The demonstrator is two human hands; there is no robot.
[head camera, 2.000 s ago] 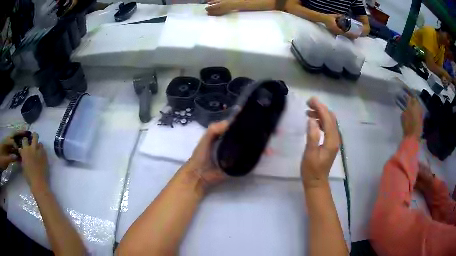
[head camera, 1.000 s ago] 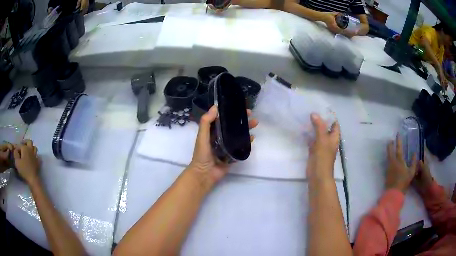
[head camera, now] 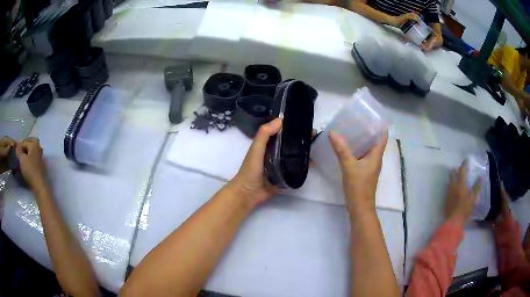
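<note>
My left hand (head camera: 258, 165) holds a black oval collar (head camera: 295, 136) upright, its dark hollow facing right and toward me. My right hand (head camera: 357, 165) grips a frosted clear container (head camera: 354, 125) from above, thumb on the near side. The container is tilted, with its lower left end close to the collar's right side; whether they touch I cannot tell. Both are held above the white foam sheet (head camera: 200, 152).
Black cup-shaped housings (head camera: 224, 90) cluster behind the collar, with small dark fittings (head camera: 212, 120) beside them. A grey handled part (head camera: 178, 93) and a joined unit (head camera: 96, 127) lie left. More joined units (head camera: 395, 66) stand back right. Other workers' hands are at both sides and the back.
My right hand has closed on the clear container, lifted it off the foam and brought it beside the collar. The collar has turned more upright. The worker at right has turned their unit.
</note>
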